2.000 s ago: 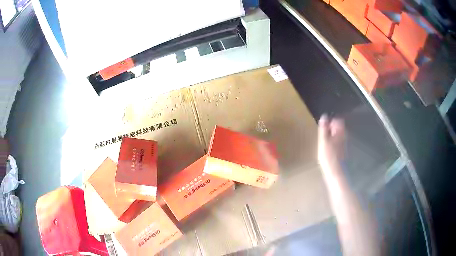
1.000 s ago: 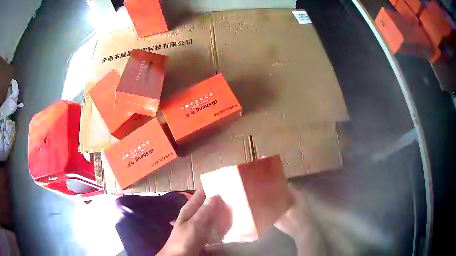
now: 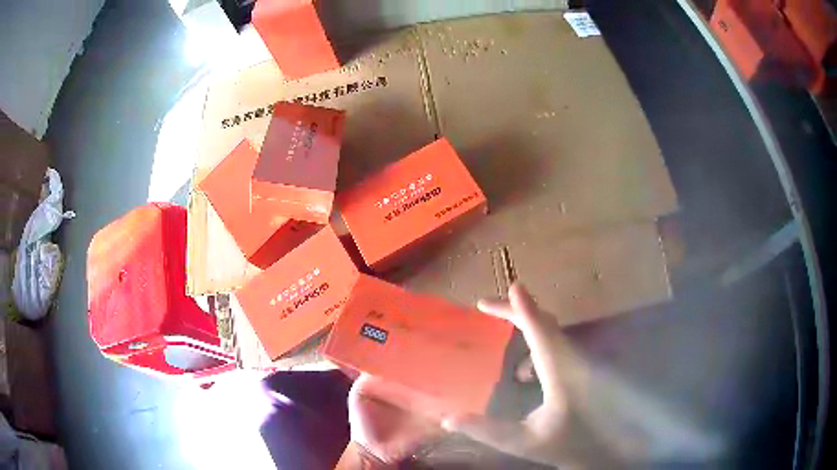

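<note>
An orange-red product box is held up near the bottom centre, a small dark label on the face that shows. My left hand holds it from below, mostly hidden behind the box. My right hand grips its right end, with thumb and fingers around that end; the forearm is blurred. Other orange boxes lie on the flattened carton: one box at the centre, one box at lower left, and a tilted box resting on another box.
One more orange box is at the back left of the carton. A glossy red stool-like object stands left of it. More orange boxes lie at the top right behind a curved pale rail. A white plastic bag is far left.
The held box has been turned, so its orange labelled face now shows instead of the bright side. My right hand has shifted to its right end. The view has moved slightly, shifting everything right.
</note>
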